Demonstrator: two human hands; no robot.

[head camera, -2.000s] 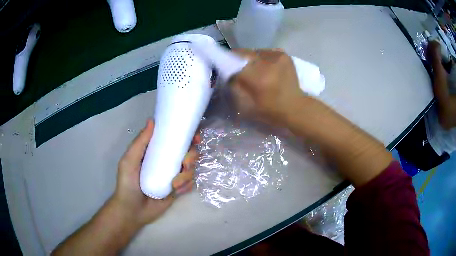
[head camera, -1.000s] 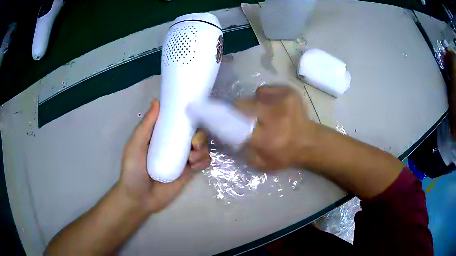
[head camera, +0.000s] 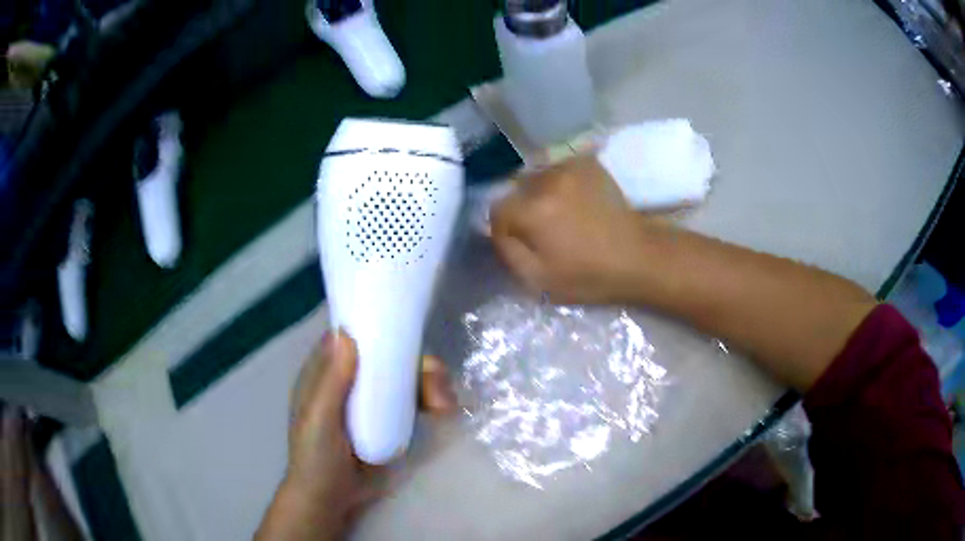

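Note:
A white IPL handset (head camera: 386,243) stands out over the bench, wide head up, its rear vent grille of dark holes facing me. My left hand (head camera: 344,433) grips its narrow handle from below. My right hand (head camera: 561,232) is closed just right of the head, not touching it. A small pale bit of the wiping cloth shows blurred at its fingers; the rest is hidden in the hand.
A translucent dispenser bottle (head camera: 547,85) and a folded white wipe stack (head camera: 661,164) stand beyond my right hand. Crinkled clear film (head camera: 561,391) lies on the bench. Several handsets lie on the green conveyor (head camera: 243,127) at upper left.
The cloth in my right hand has left the handset's body, and that hand is up beside the head. The handset has turned to show its vent more squarely. The view has shifted.

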